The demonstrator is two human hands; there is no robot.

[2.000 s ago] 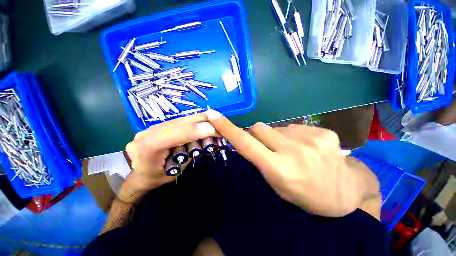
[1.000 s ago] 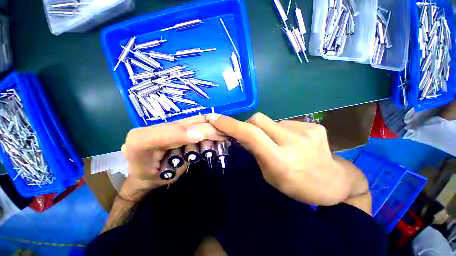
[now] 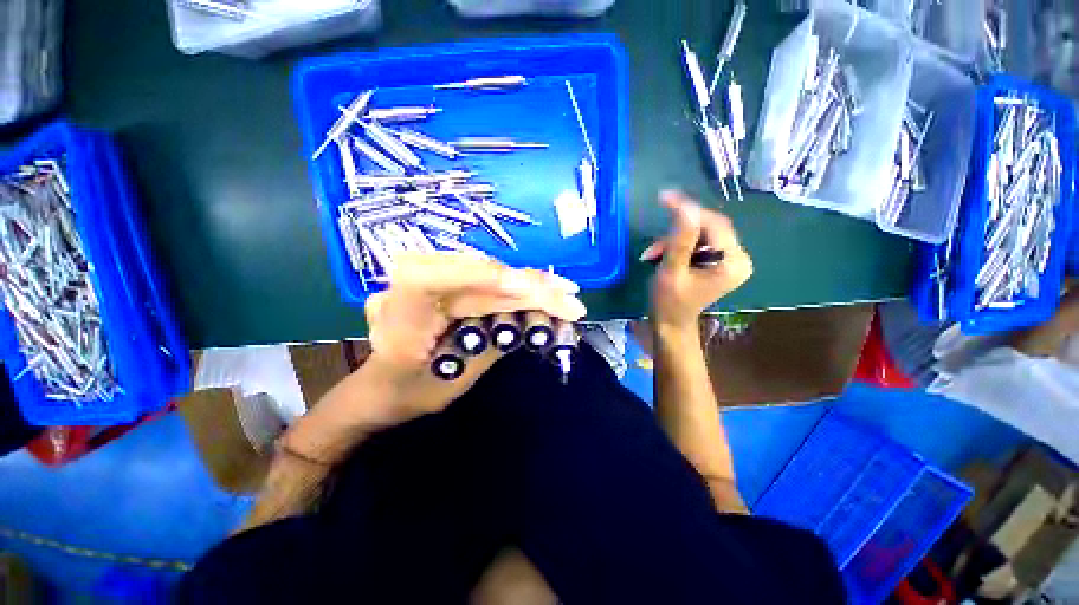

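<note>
My left hand [image 3: 420, 310] holds several dampers [image 3: 505, 336] side by side above my lap, their dark round ends with pale centres facing me. My right hand [image 3: 700, 262] is apart from them, over the bench edge right of the near blue tray, slightly blurred. Its fingers are closed on a small dark object [image 3: 706, 257]; whether it is a part or a tool I cannot tell. The near blue tray [image 3: 462, 53] holds loose silver parts [image 3: 414, 195] on its left side, a long thin rod [image 3: 576, 116] and a white slip [image 3: 570, 214] on its right.
Fuller blue trays stand left [image 3: 140, 278] and right [image 3: 984, 310]. Clear divided bins [image 3: 873, 118] hold parts. Loose parts [image 3: 716, 118] lie on the green bench [image 3: 237, 177]. Clear boxes [image 3: 284, 30] stand beyond. A blue crate [image 3: 846, 502] and cartons [image 3: 781, 360] are below the bench edge.
My right hand has left my left hand and moved right, with a small dark object now showing in it. My left hand still holds the dampers. The view has shifted slightly.
</note>
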